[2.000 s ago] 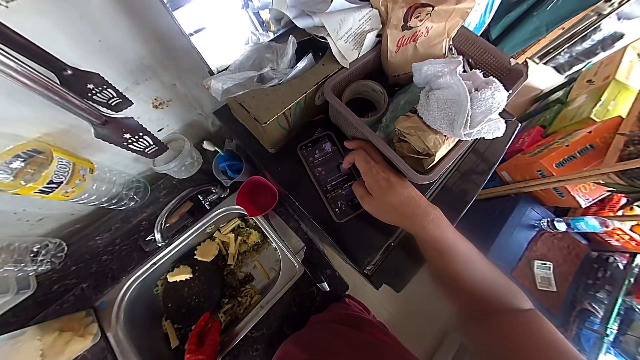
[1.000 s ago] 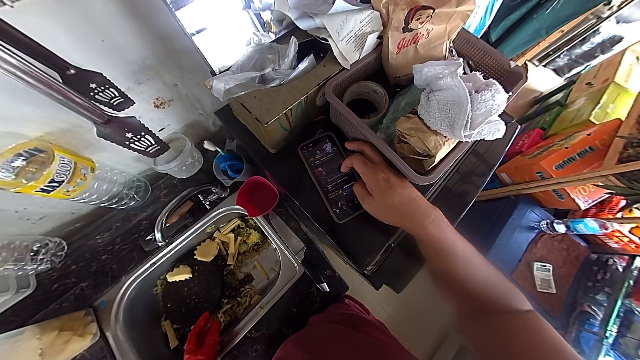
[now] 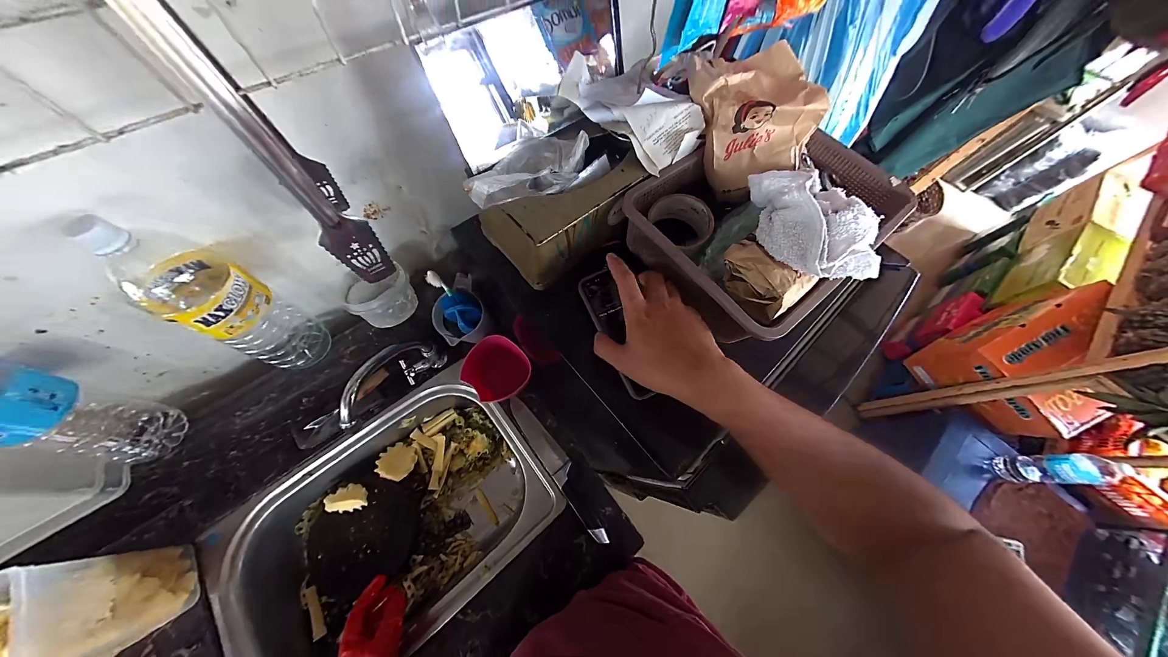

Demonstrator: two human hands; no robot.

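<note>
My right hand (image 3: pixel 662 338) lies over a smartphone (image 3: pixel 604 301) on the black surface, thumb and index finger apart above its screen; it grips nothing. My left hand (image 3: pixel 374 619), coated or gloved in red, reaches into the stainless steel sink (image 3: pixel 546 497) at the bottom edge; only part of it shows, and whether it holds anything is unclear. Beside it in the sink are a dark round object (image 3: pixel 360 543), pale yellow cut pieces (image 3: pixel 438 452) and greenish shreds (image 3: pixel 470 547). A red cup (image 3: pixel 495 368) sits at the sink's back corner, near the faucet (image 3: pixel 370 374).
Behind the phone, a brown plastic basket (image 3: pixel 693 287) holds a tape roll (image 3: pixel 683 222), paper bags (image 3: pixel 757 119) and a white cloth (image 3: pixel 812 224). A knife (image 3: pixel 584 511) lies right of the sink. Plastic bottles (image 3: pixel 224 297) stand at left. A tin box (image 3: pixel 557 224) is against the wall.
My right hand's fingers have shifted on the phone, with the index finger now raised and spread toward its upper end. The view has tilted slightly.
</note>
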